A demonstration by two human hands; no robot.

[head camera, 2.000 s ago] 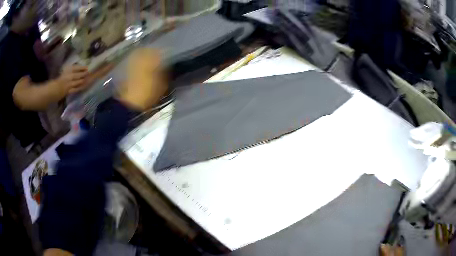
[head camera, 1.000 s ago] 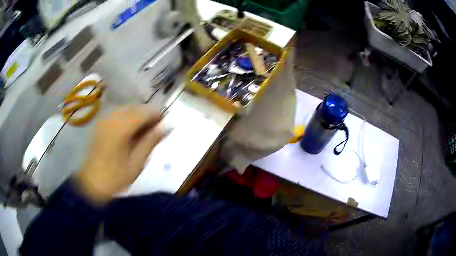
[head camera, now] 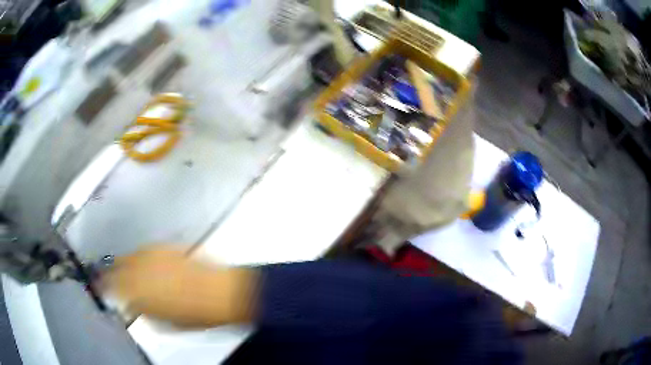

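Observation:
My right hand (head camera: pixel 175 285), bare and blurred, comes from a dark blue sleeve at the bottom right. It reaches left to the metal parts of the sewing machine near the needle (head camera: pixel 93 281). Its fingers are too blurred to tell whether they hold anything. A grey cloth panel (head camera: pixel 78 331) shows at the lower left, below the machine head. The yellow-handled scissors (head camera: pixel 153 128) lie on the machine bed (head camera: pixel 207 167), above my hand. My left hand is not in view.
A yellow parts tray (head camera: pixel 357 146) full of small items stands right of the machine. A pale cloth hangs beside it. A blue-topped bottle (head camera: pixel 508 191) and a white cord are on a white side shelf (head camera: pixel 457 246). A white bin (head camera: pixel 607 78) holds scraps at the top right.
My right hand has moved down and left to the needle area. The sleeve now stretches across the bottom. The view has shifted, so tray and bottle sit further right.

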